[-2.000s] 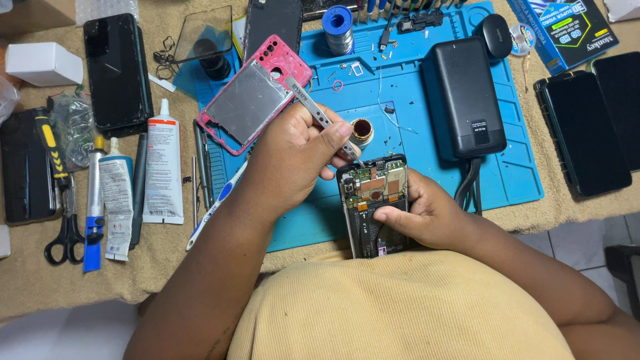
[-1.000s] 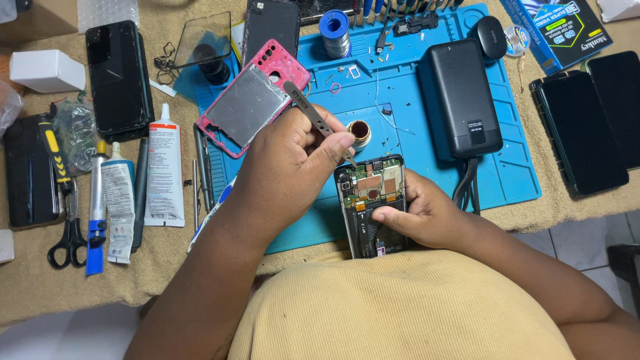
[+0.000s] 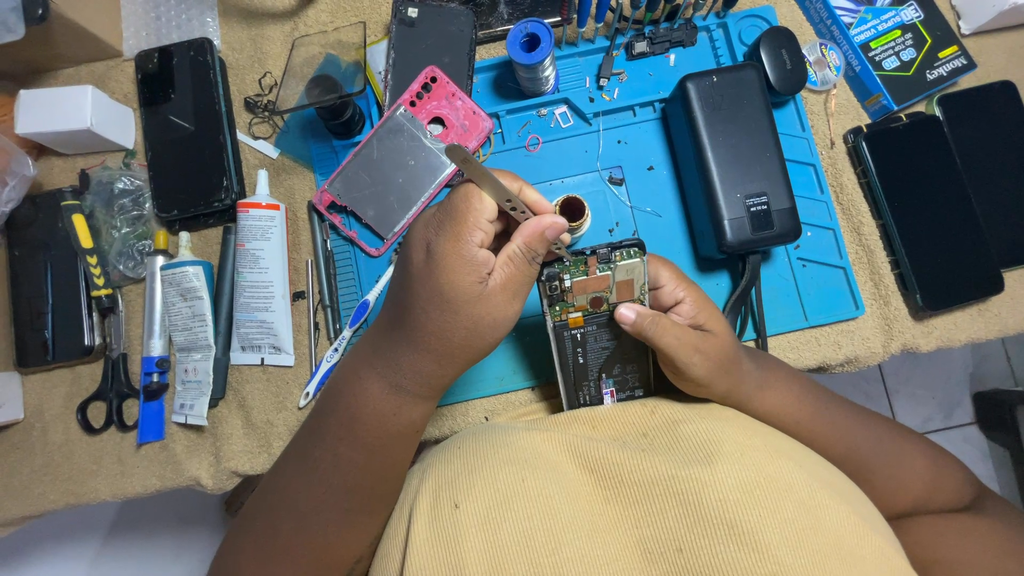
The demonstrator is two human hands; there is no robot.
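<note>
Metal tweezers (image 3: 498,189) are pinched in my left hand (image 3: 480,264), their tips at the upper left of an opened smartphone's circuit board (image 3: 588,280). Round the right edge of that phone goes my right hand (image 3: 688,328), its thumb resting near the top of the black battery (image 3: 600,360). A small round pot (image 3: 573,214) stands just beyond the phone's top edge. Past my left hand lies a pink phone back housing (image 3: 400,164) with a silvery panel. Whether the tweezer tips grip anything is too small to tell.
The blue silicone repair mat (image 3: 808,280) bears a black power bank (image 3: 732,160), a solder spool (image 3: 531,56) and small parts. At the left lie a toothbrush (image 3: 348,340), glue tubes (image 3: 262,280), a desoldering pump (image 3: 154,344), scissors (image 3: 112,392) and phones. More phones (image 3: 924,212) lie at the right.
The tweezers' tips have come down from above the phone's top edge to its board. My right hand still holds the phone in about the same place.
</note>
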